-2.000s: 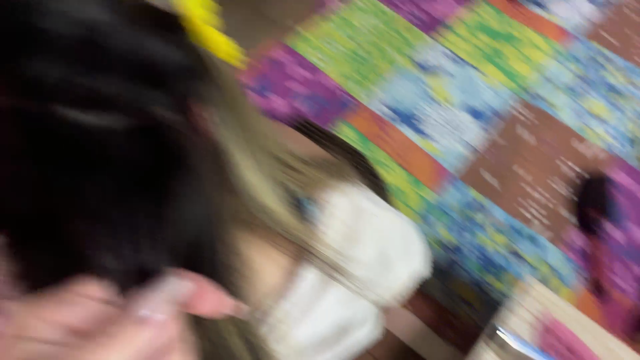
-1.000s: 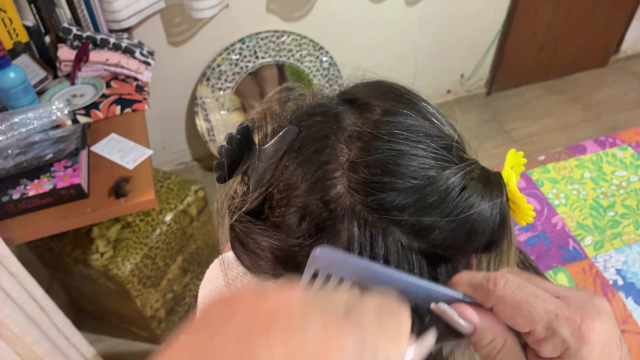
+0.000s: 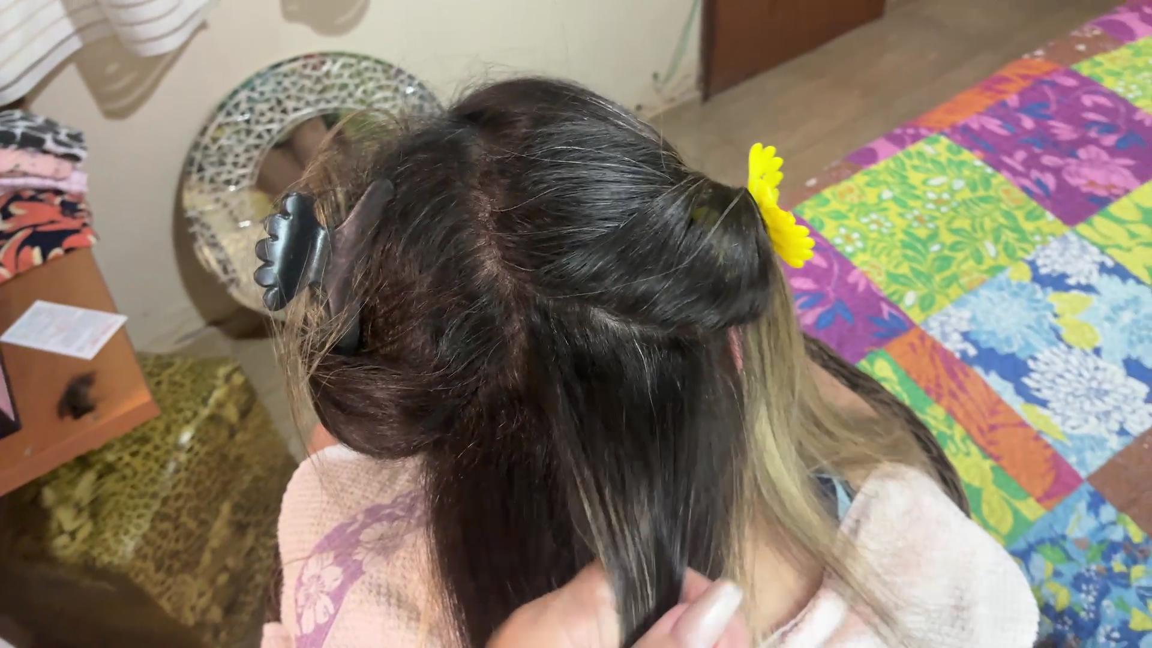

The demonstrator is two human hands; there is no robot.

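Observation:
At the bottom centre, my left hand (image 3: pixel 576 612) pinches a lock of straight dark hair (image 3: pixel 630 504) between thumb and finger; the view's lower edge cuts the hand off. My right hand is out of view. The lock hangs from the back of a seated person's head (image 3: pixel 504 243), where the hair is parted down the middle. Rolled hair on the left is held by a black claw clip (image 3: pixel 292 252), and on the right by a yellow flower-shaped clip (image 3: pixel 776 211). Loose blond lengths (image 3: pixel 787 432) fall at the right. No comb is visible.
A pale towel (image 3: pixel 936 540) covers the person's shoulders. A patchwork bedspread (image 3: pixel 954 198) lies to the right. At the left, an orange-brown wooden surface (image 3: pixel 117 387) bears a card (image 3: pixel 63 328), a small dark tuft (image 3: pixel 77 396) and folded cloths (image 3: pixel 40 193). A round mosaic-framed mirror (image 3: pixel 220 198) leans behind.
A second ago a grey-blue comb was at the back of the head with both my hands near it; the comb and my right hand have left view. The dark lock is now drawn downward.

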